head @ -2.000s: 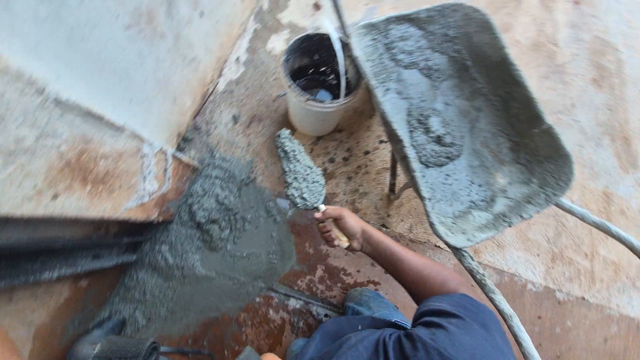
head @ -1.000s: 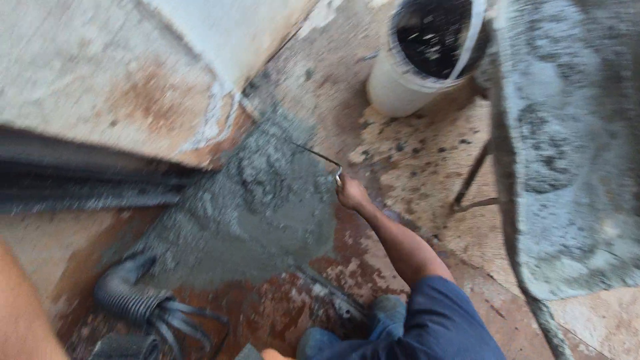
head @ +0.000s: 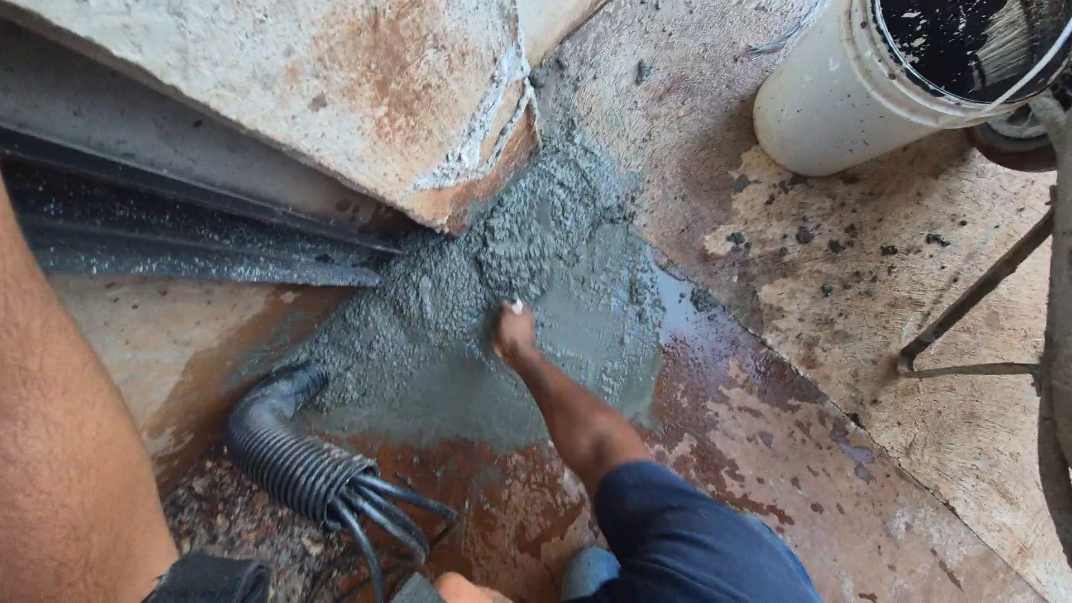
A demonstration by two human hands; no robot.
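My right hand is closed around a trowel's handle, low over the wet grey mortar; the blade is not clearly visible. The mortar lies heaped against the corner of a concrete block, with a smoother, flatter part towards me. A bent black corrugated conduit sticks out of its near left edge, with several black tubes coming out of its open end. A bare limb fills the left edge, above a black band. A bit of skin shows at the bottom edge; whether it is my left hand is unclear.
A white plastic bucket, dark inside and with a brush in it, stands at the upper right. A metal leg frame stands at the right. Dark metal channels run beneath the block from the left.
Two seconds ago my right hand held the trowel loaded with mortar beside the heap; now the hand is over the mortar. The view has moved closer, leaving the wheelbarrow's tray out of sight.
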